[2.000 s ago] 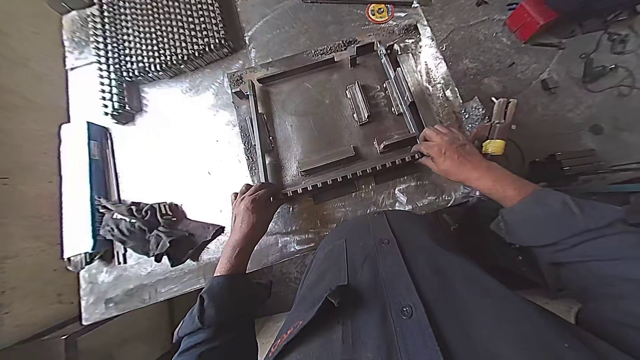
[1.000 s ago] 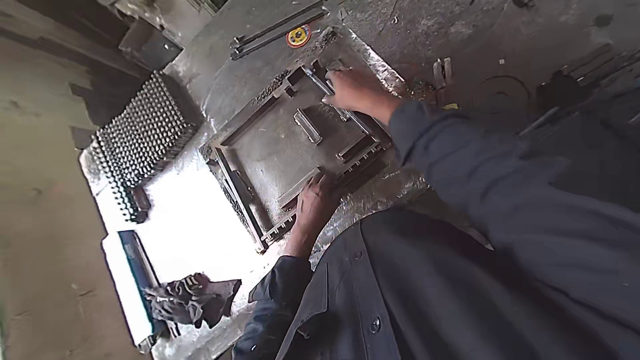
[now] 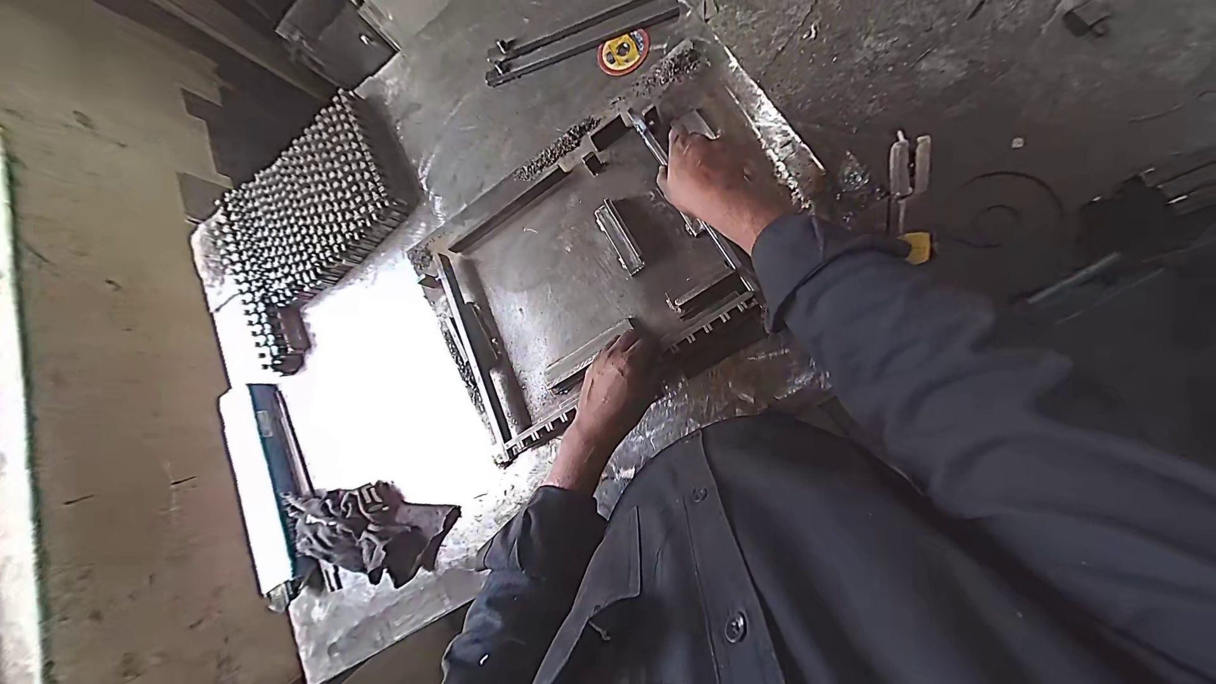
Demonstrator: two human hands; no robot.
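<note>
A flat metal plate (image 3: 556, 275) edged with metal bars lies on the worktable. Its near edge carries a toothed metal strip (image 3: 712, 323). My left hand (image 3: 617, 380) rests at that near side, its fingertips at the right end of a loose metal bar (image 3: 589, 359); whether they grip it is unclear. At the far right side, my right hand (image 3: 717, 180) has its fingers at a slim metal bar (image 3: 649, 138), and its grip is partly hidden. A short metal block (image 3: 619, 237) lies between the hands on the plate, and another bar (image 3: 708, 293) lies near the toothed strip.
Rows of small metal parts (image 3: 304, 199) stand at the table's far left. A dark crumpled cloth (image 3: 375, 532) lies at the near left. Long bars (image 3: 579, 43) and a round yellow-and-red object (image 3: 623, 52) lie beyond the plate. Dark shavings (image 3: 560, 150) line its far edge.
Both hands have left the ends of the toothed strip seen two seconds ago. My right hand has moved to the far right side, my left inward along the near side. The view has rotated.
</note>
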